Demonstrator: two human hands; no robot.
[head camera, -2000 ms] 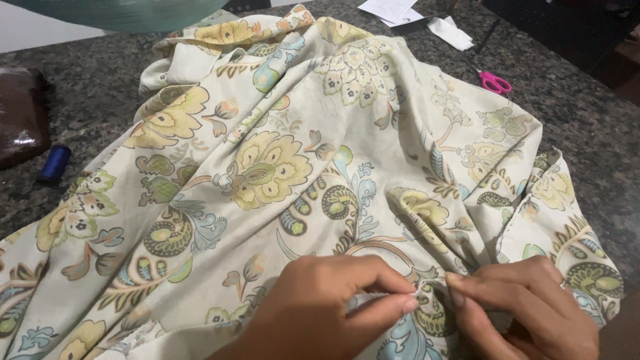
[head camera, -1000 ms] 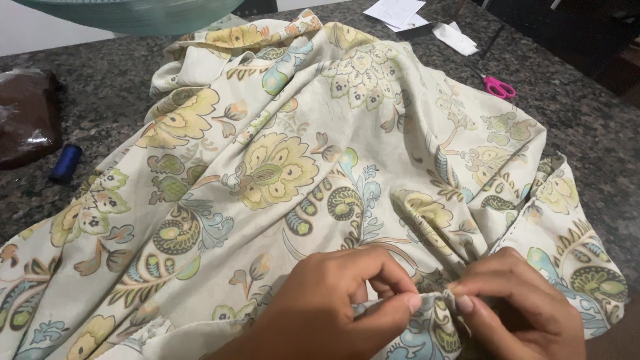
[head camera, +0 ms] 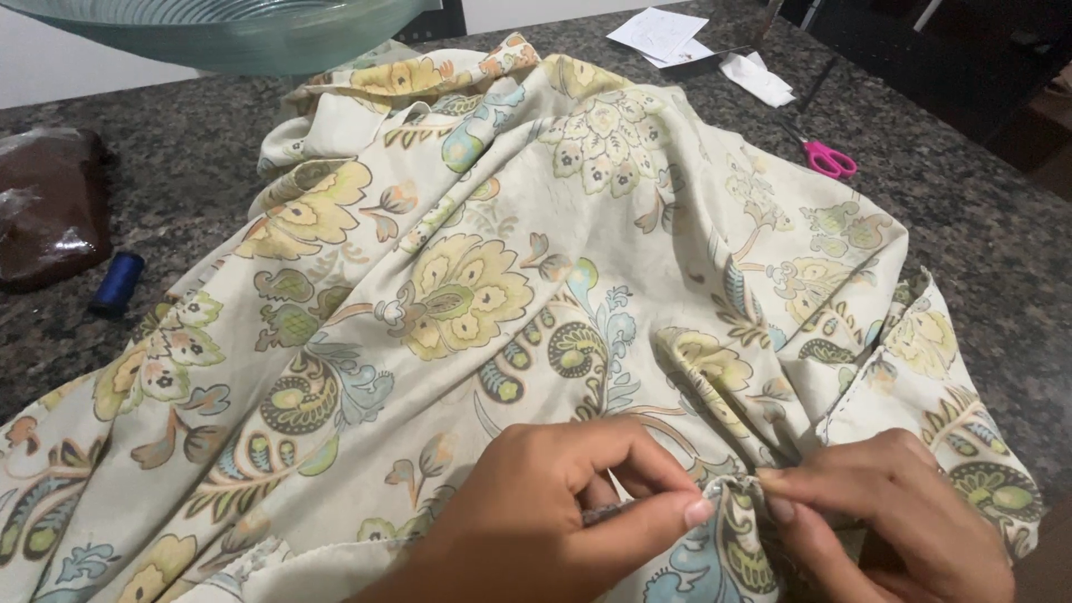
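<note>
A cream cloth with a floral print (head camera: 469, 293) lies in loose folds across the dark speckled stone surface. My left hand (head camera: 569, 502) pinches the cloth's edge between thumb and forefinger at the lower middle. Just to its right, my right hand (head camera: 896, 519) pinches the same edge, with a short gathered stretch between the two. Whether a needle is held between the fingers cannot be made out. Dark stitches run along a folded edge of the cloth at the right. A spool of blue thread (head camera: 116, 283) lies left of the cloth.
Small scissors with pink handles (head camera: 829, 158) lie beyond the cloth at the right. Behind are white papers (head camera: 662, 35) and a crumpled white piece (head camera: 757, 79). A glass bowl (head camera: 234, 38) stands at the back left. A brown plastic-wrapped packet (head camera: 50, 205) rests on the stone surface (head camera: 1005, 243) at far left.
Both hands keep their pinch on the cloth's edge, and their fingers have shifted only slightly. The cloth, spool and scissors have not plainly moved.
</note>
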